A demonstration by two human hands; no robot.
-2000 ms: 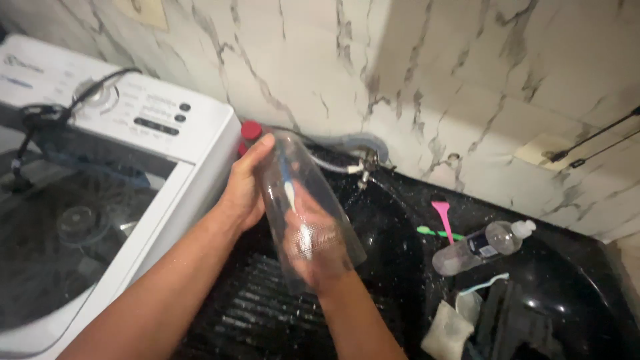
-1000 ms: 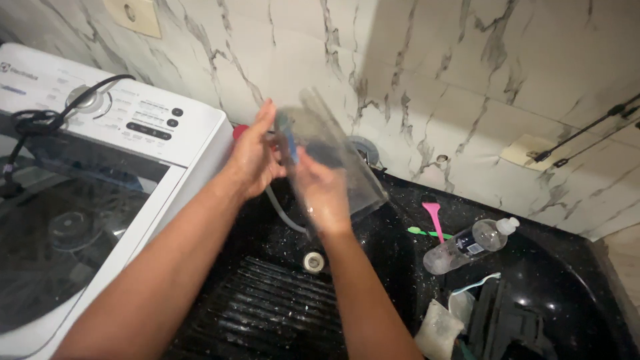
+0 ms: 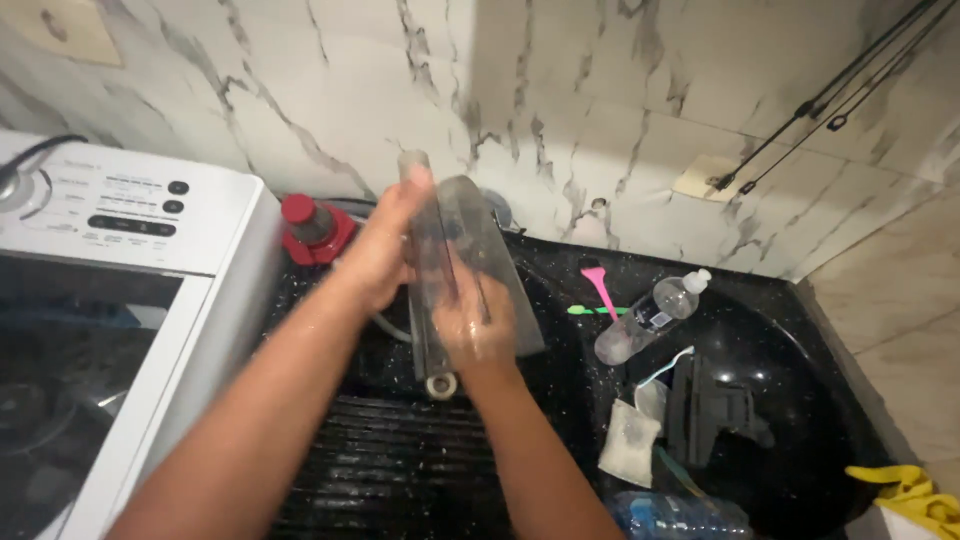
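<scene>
A clear plastic cover (image 3: 491,247), curved and blurred by motion, is held over the black speckled laundry sink. My left hand (image 3: 386,251) grips its upper left edge. My right hand (image 3: 476,315) is at its lower middle, seen partly through the plastic, with fingers closed around something thin that is too blurred to name. Below the cover the sink's round drain (image 3: 441,385) shows. Right of my hands, a pink tint brush (image 3: 598,286) and a green toothbrush (image 3: 592,310) lie beside a clear plastic bottle (image 3: 649,319).
A white washing machine (image 3: 240,232) stands at left, with a red device (image 3: 319,231) beside it. On the right lie a whitish sponge (image 3: 630,444), dark plastic parts (image 3: 694,412), another clear bottle (image 3: 679,516) and a yellow cloth (image 3: 904,495). Marbled wall tiles rise behind.
The clear cover has been turned in my hands and now stands more upright. Both hands stay on it. The red device, mostly hidden before, now shows more fully. The view has shifted somewhat.
</scene>
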